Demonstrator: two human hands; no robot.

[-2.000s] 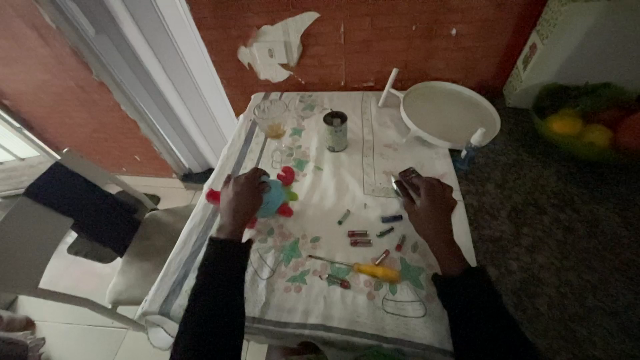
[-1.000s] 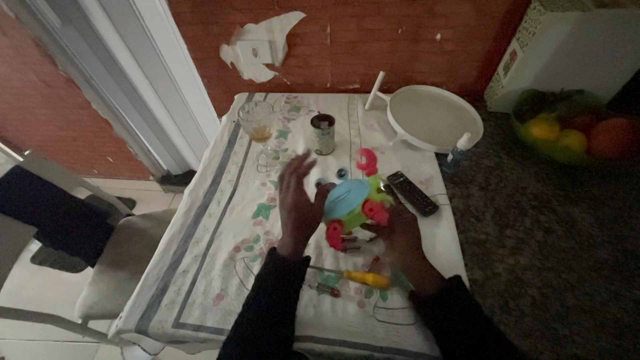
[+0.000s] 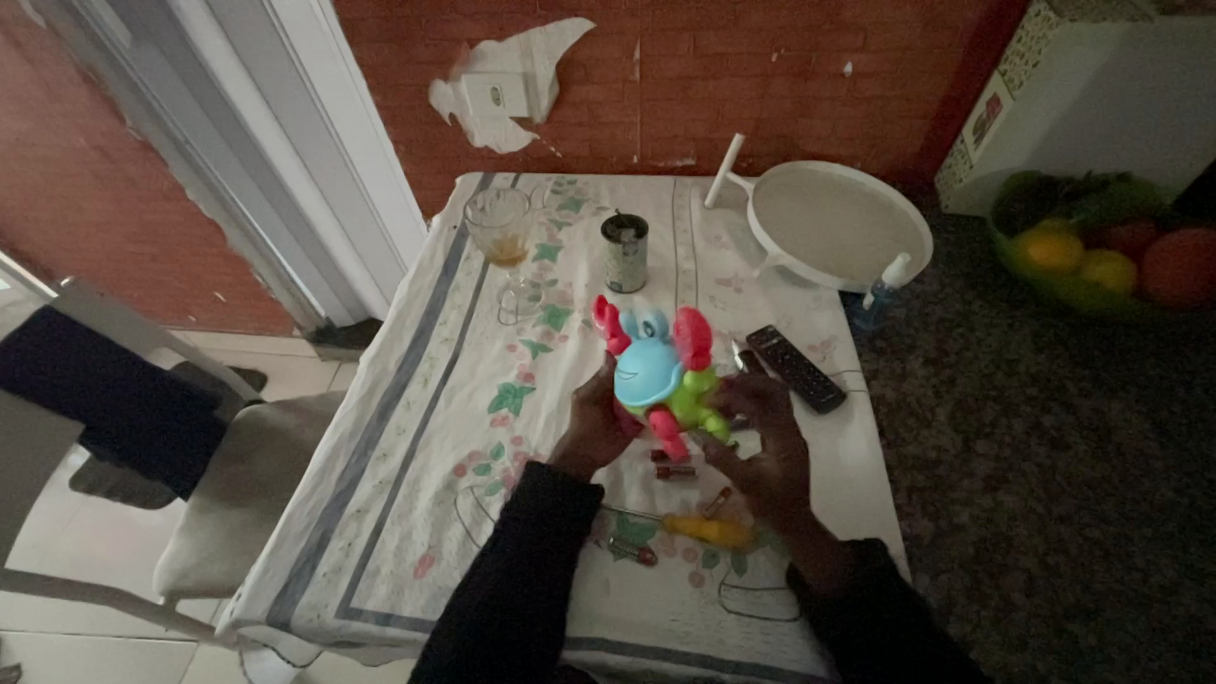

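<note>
A plastic crab toy (image 3: 651, 373), blue, red and green, is held up over the table with its face toward the left. My left hand (image 3: 600, 418) grips its lower left side. My right hand (image 3: 760, 432) is at its right side, fingers spread and partly blurred; whether it touches the toy I cannot tell. Below lie a screwdriver with a yellow handle (image 3: 708, 530), a red-ended battery (image 3: 674, 471) and another battery (image 3: 632, 549). A black remote control (image 3: 796, 369) rests right of the toy, beside a partly hidden shiny object.
Behind the toy stand an open tin can (image 3: 624, 252) and a stemmed glass (image 3: 501, 228) with some liquid. A round white tray (image 3: 841, 223) and a small spray bottle (image 3: 883, 290) are at the back right. A fruit bowl (image 3: 1083, 275) sits on the dark counter; a chair (image 3: 237, 475) stands left.
Two seconds ago the toy lay left under my left hand and my right hand held a dark object. The toy has since moved right and now faces left, raised. The remote control now lies on the table.
</note>
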